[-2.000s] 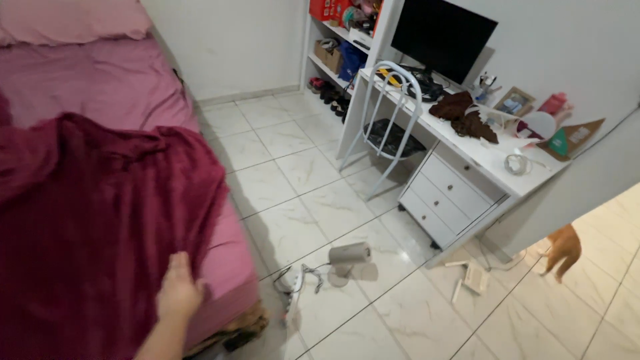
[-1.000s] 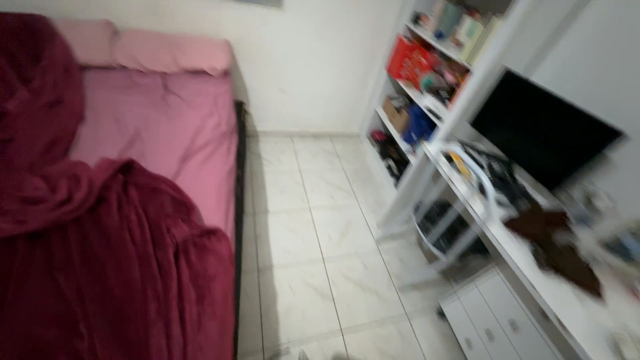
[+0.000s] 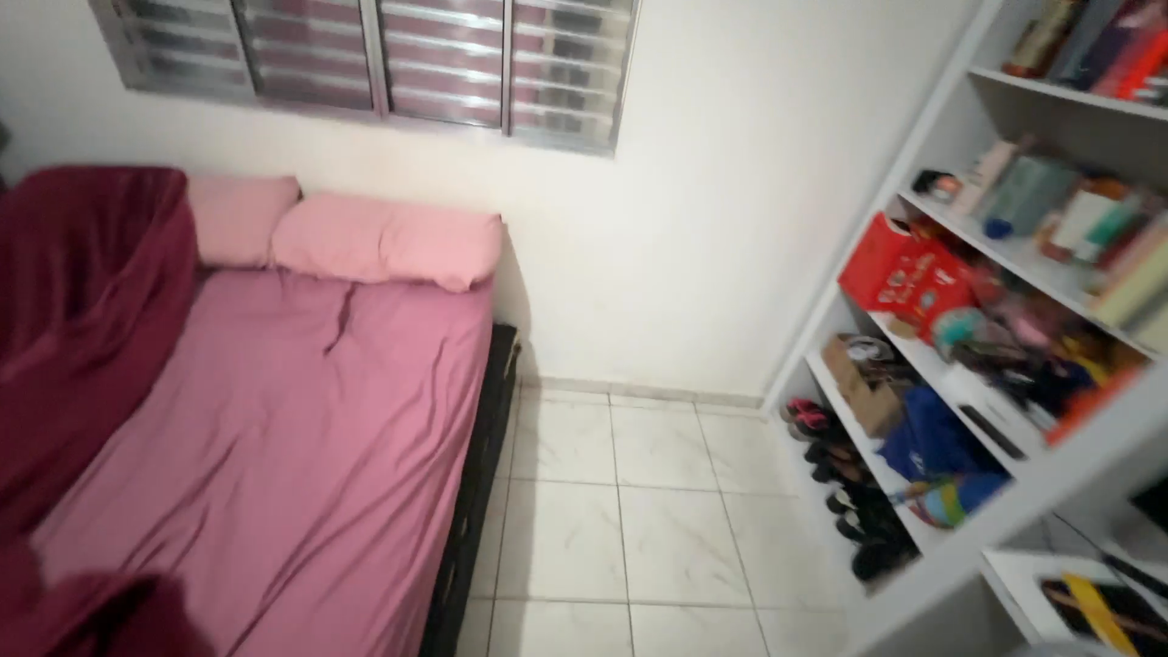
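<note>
Neither my left hand nor my right hand shows in the head view. A bed with a wrinkled pink fitted sheet (image 3: pixel 301 411) fills the left side. A dark red plush blanket (image 3: pixel 82 301) lies along its left part, and a fold of it (image 3: pixel 109 611) rests at the lower left. Two pink pillows, one at the right (image 3: pixel 388 239) and one partly beside the blanket (image 3: pixel 239 219), lie at the head of the bed against the wall.
A louvred metal window (image 3: pixel 374 68) is above the pillows. White tiled floor (image 3: pixel 630 520) runs between the bed's black side (image 3: pixel 474 493) and a white shelf unit (image 3: pixel 1013 511), which holds a red bag (image 3: pixel 912 274), a cardboard box (image 3: pixel 858 383) and shoes (image 3: pixel 858 520). A desk corner (image 3: pixel 1013 593) shows lower right.
The view has swung up toward the window and the bed's head. The hand seen over the bed's edge two seconds ago is out of view, as are the chair and the drawers.
</note>
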